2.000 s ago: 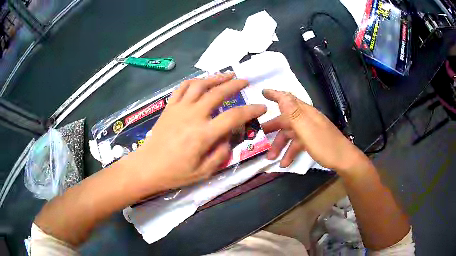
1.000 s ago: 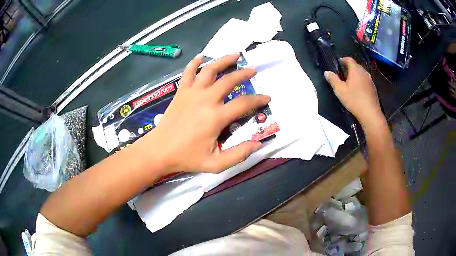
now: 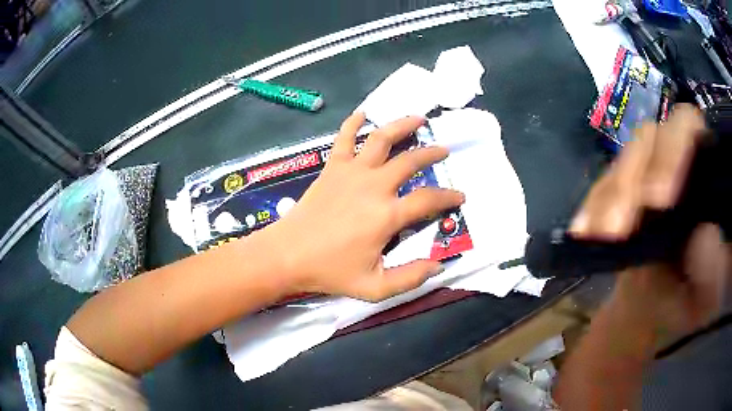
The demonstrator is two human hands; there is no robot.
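Note:
The LED bulb display stand [image 3: 277, 178], a dark printed panel with a red strip and clear plastic, lies on white padding [image 3: 490, 172]. My left hand [image 3: 361, 209] lies spread flat on its right part, fingers apart, covering some of the print. My right hand [image 3: 642, 185] is raised at the right, blurred, and holds the black electric screwdriver [image 3: 590, 250]. The screwdriver's tip points left, above the padding's right edge, apart from the panel. Part of the screwdriver and hand blurs together.
A clear bag of screws [image 3: 92, 229] sits at the left. A green utility knife [image 3: 282, 94] lies by the aluminium rail [image 3: 193, 95]. Another printed stand [image 3: 630, 100] is at the upper right. White pieces [image 3: 522, 377] lie below the bench edge.
My right hand has lifted the screwdriver off the bench and brought it nearer, over the right side. My left hand stays on the panel. The view has shifted slightly.

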